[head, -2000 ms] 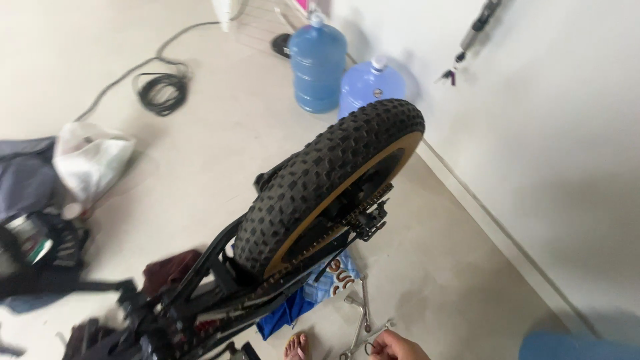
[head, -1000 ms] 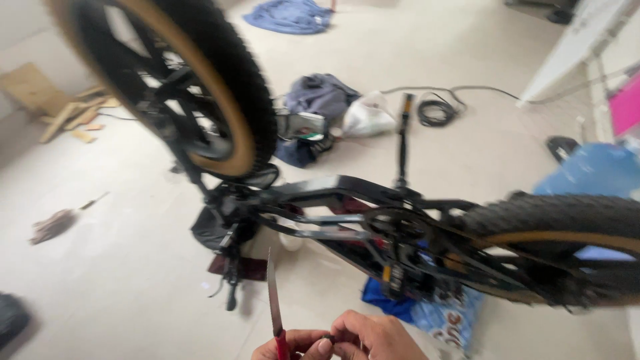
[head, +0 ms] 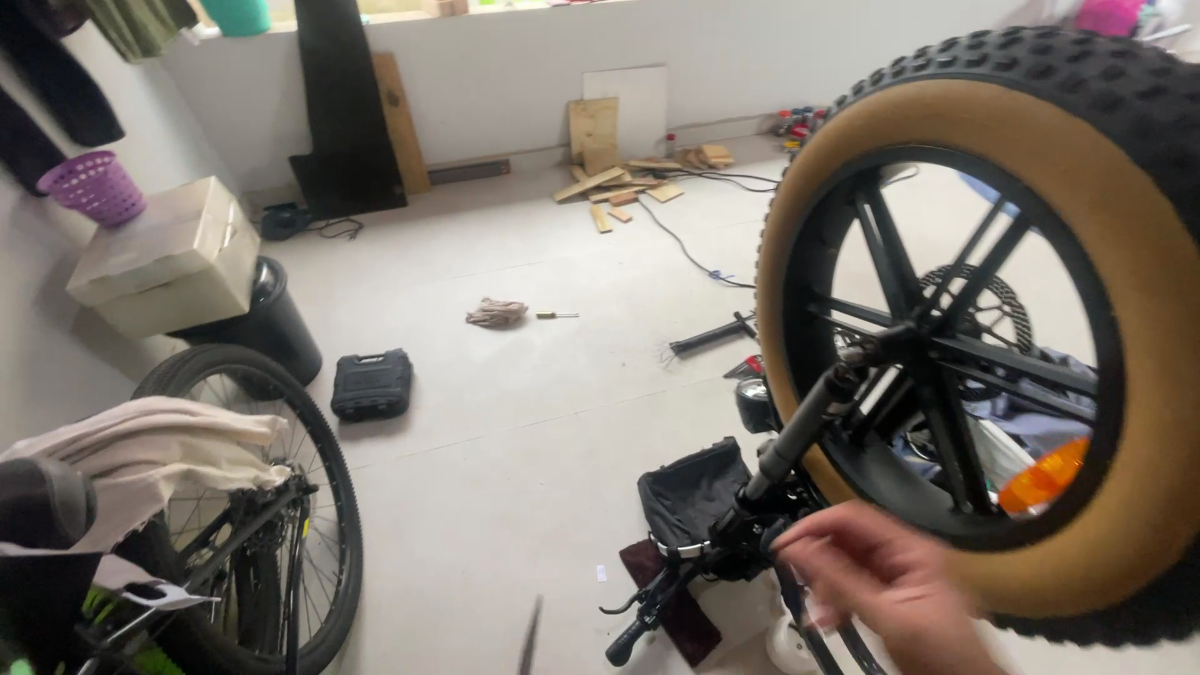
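My right hand [head: 877, 572], blurred, is in front of the lower rim of the fat-tire bicycle wheel [head: 816, 84], near the fork and frame of the upturned bicycle. Its thumb and fingertips are close together; whether something small is between them cannot be made out. A thin pointed metal blade [head: 532, 636] rises from the bottom edge; its handle and my left hand are out of view. The handlebar grip [head: 633, 640] points down toward the floor, beside a black fabric bag [head: 694, 492]. An orange reflector [head: 1045, 476] shows between the wheel's spokes.
A second bicycle's wheel [head: 352, 525] stands at the left, with cloth [head: 178, 441] over that bicycle. On the floor lie a black tool case [head: 372, 384], a rag [head: 497, 313], a screwdriver [head: 559, 316], a black tube-like part [head: 708, 337] and wood scraps [head: 609, 183]. A cable runs behind.
The view has swung far toward the left side of the room. A second ago both hands were together beside a red-handled blade; now only the right hand shows, apart from the blade, by the wheel.
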